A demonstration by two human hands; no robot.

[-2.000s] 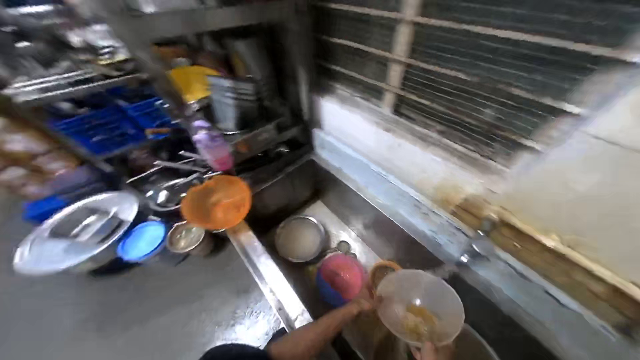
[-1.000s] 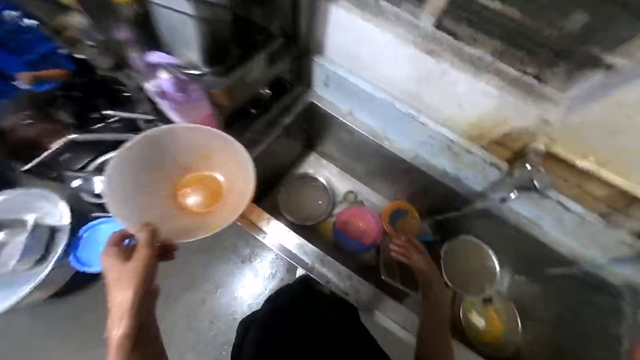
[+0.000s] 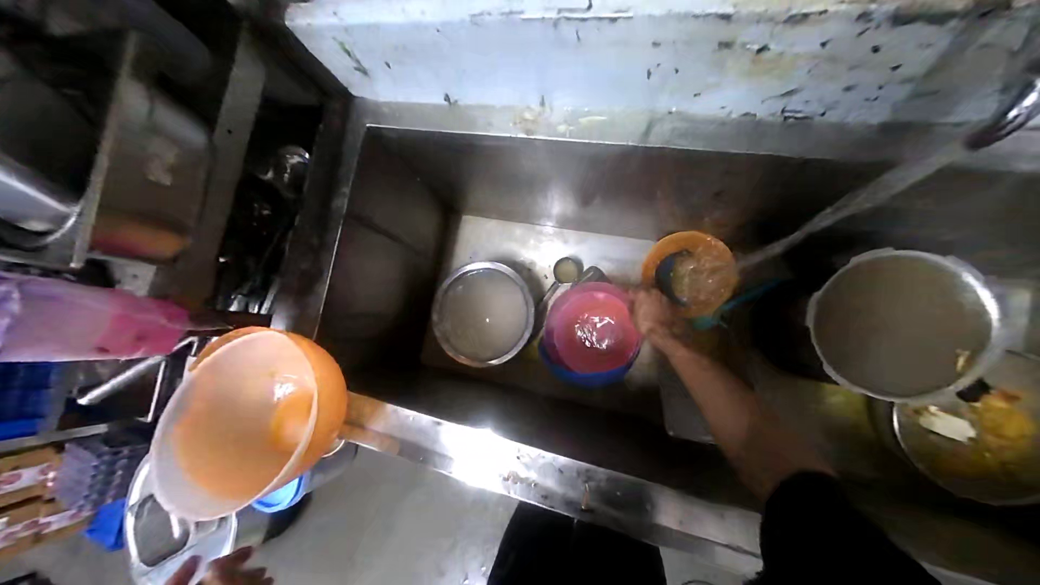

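My right hand (image 3: 654,315) is down in the steel sink, its fingers at the right rim of a pink bowl (image 3: 595,329) stacked in a blue one. Just above it lies an orange bowl (image 3: 697,272) with water in it. My left hand (image 3: 223,569), partly cut off at the bottom left, holds nothing. Above that hand a translucent white plastic bowl (image 3: 231,426) rests tilted inside an orange bowl (image 3: 329,390) beside the sink's left corner. Left of the pink bowl stands a round steel bowl (image 3: 483,314) of cloudy water.
A stream of water (image 3: 861,195) runs from the tap at the upper right. A large pot of murky water (image 3: 906,325) and a pan with food scraps (image 3: 975,447) fill the right side. The sink's front edge (image 3: 520,467) crosses below. A pink-purple plastic bag (image 3: 97,321) hangs at left.
The white bowl, held in my left hand one second ago, now sits in the orange bowl, let go. My right hand has moved to the pink bowl's rim. The view has shifted down over the sink.
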